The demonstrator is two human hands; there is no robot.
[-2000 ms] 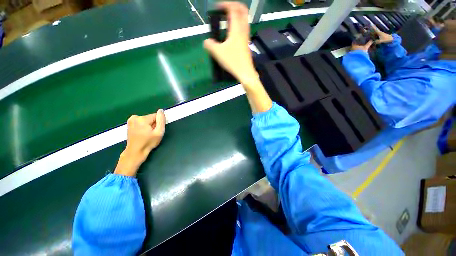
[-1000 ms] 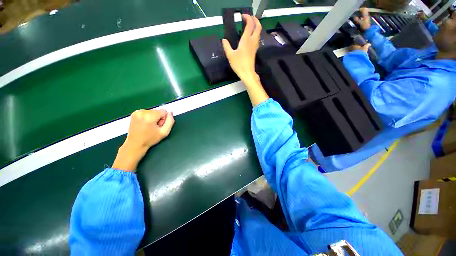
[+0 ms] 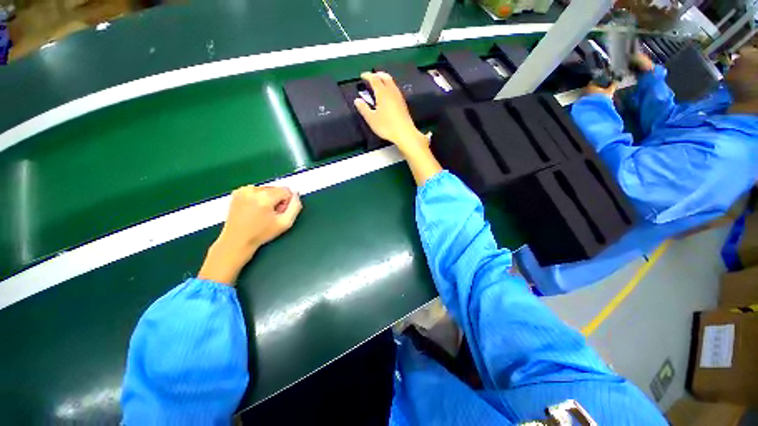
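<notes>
My right hand (image 3: 386, 112) reaches over an open black gift box (image 3: 353, 94) on the green conveyor, palm down with fingers apart. Its fingertips touch the box interior beside a small silvery-white item (image 3: 366, 97); the hand hides part of the box. A black lid (image 3: 322, 112) with a tiny pale logo lies left of that box. My left hand (image 3: 262, 216) is a loose fist at the near white rail (image 3: 170, 230); nothing shows in it. A block of black slotted foam inserts (image 3: 532, 141) stands on the bench right of my right hand.
More black boxes with silvery items (image 3: 440, 79) line the belt to the right, behind a slanted grey post (image 3: 553, 50). A person in blue (image 3: 665, 158) works at the right. Brown cartons (image 3: 723, 358) stand on the floor.
The black insert held upright in my right hand is no longer raised; that hand has come down onto the box. The lid and box sit further left. My left hand has shifted slightly right.
</notes>
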